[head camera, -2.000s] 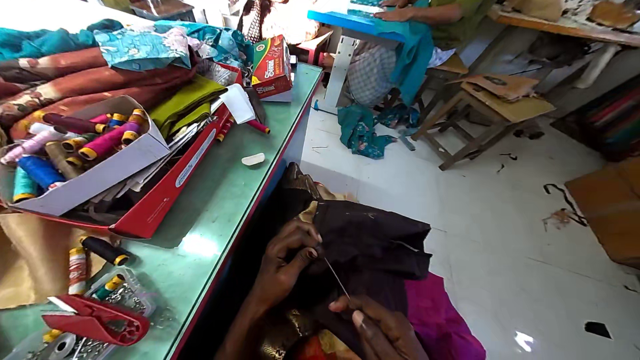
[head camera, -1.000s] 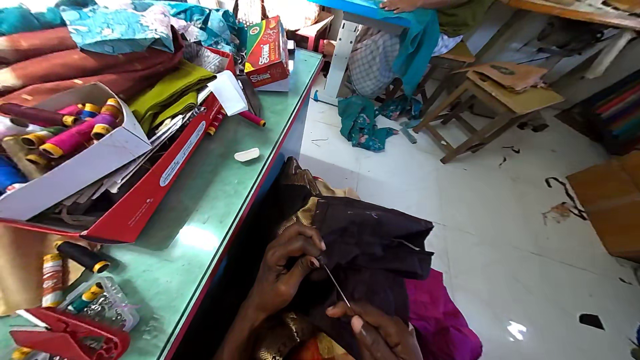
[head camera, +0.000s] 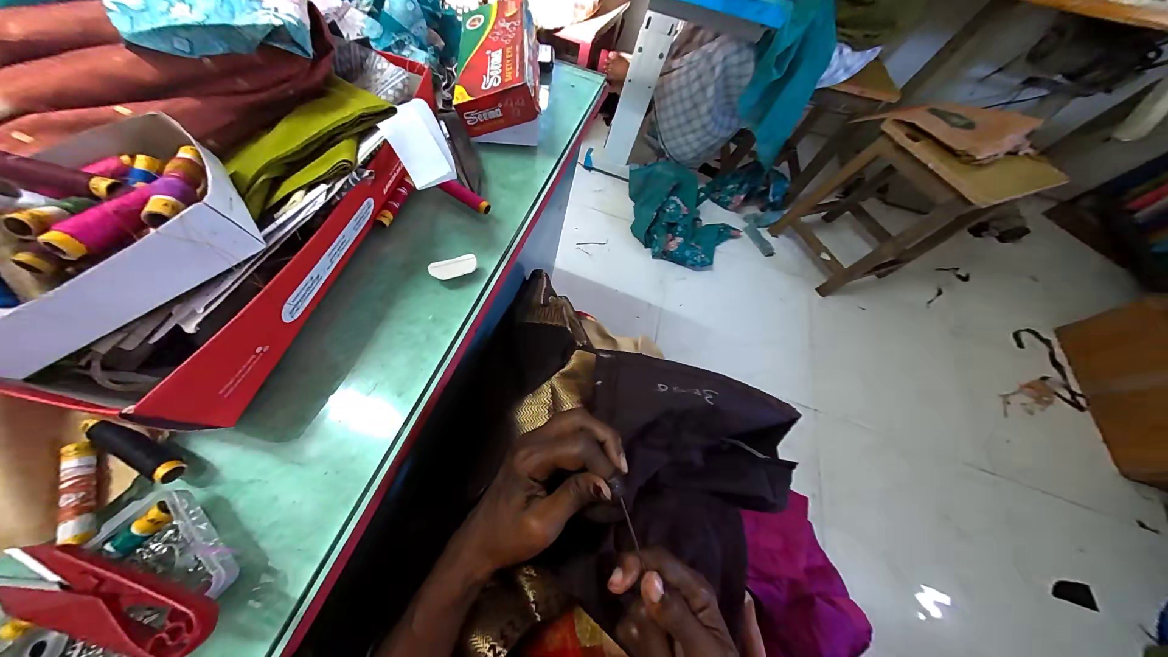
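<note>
Over the lap lies a dark purple fabric piece (head camera: 721, 401) with a chalk mark, joined by gold brocade cloth (head camera: 557, 388) and magenta cloth (head camera: 803, 584). My left hand (head camera: 557, 484) pinches a bit of the dark cloth between thumb and fingers. Below it, my right hand (head camera: 671, 598) has its thumb and fingers close together at the lower end of a thin, taut line (head camera: 630, 525), a thread or a needle; which one I cannot tell. The line runs up to my left fingertips.
A green glass-topped table (head camera: 301, 456) on the left holds a red box (head camera: 292, 301) of thread spools, a pin container (head camera: 192, 538), a red plastic tool (head camera: 109, 602) and white chalk (head camera: 453, 266). A wooden stool (head camera: 967, 173) and teal cloth (head camera: 675, 214) are on the floor beyond; a person sits behind.
Both hands have stayed in nearly the same place, with the thin line still between them. The view has shifted slightly.
</note>
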